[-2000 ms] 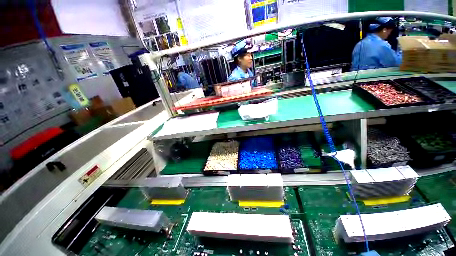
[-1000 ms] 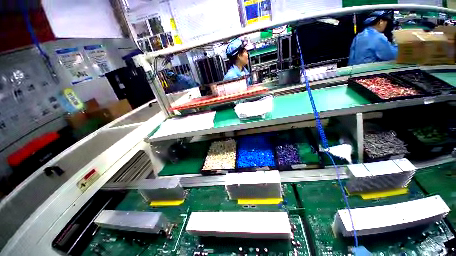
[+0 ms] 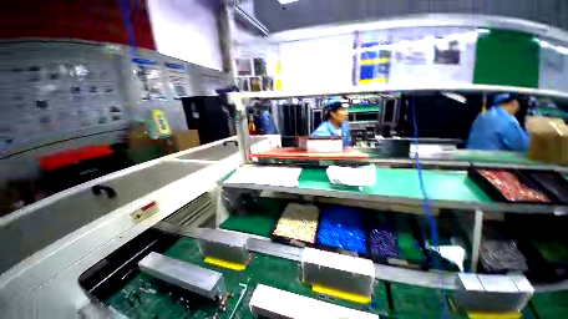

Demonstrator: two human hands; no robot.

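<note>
Green circuit boards lie in a row at the front. Long silver-white heatsinks lie along them, one at the left and one at the bottom middle, cut off by the picture's edge. Blockier finned heatsinks stand behind them at the left, middle and right, each with a yellow strip at its base. Small parts stand near the left long heatsink's end. Neither of my hands is in view.
Behind the boards, shelf bins hold cream parts, blue parts and dark purple-blue parts. A red-pink tray sits on the upper shelf. A blue coiled cord hangs in front. White machine housing stands left. Two people in blue are opposite.
The view has tilted up and turned left, so boards and shelves sit lower and further right. The small light-blue piece at the bottom edge is out of view.
</note>
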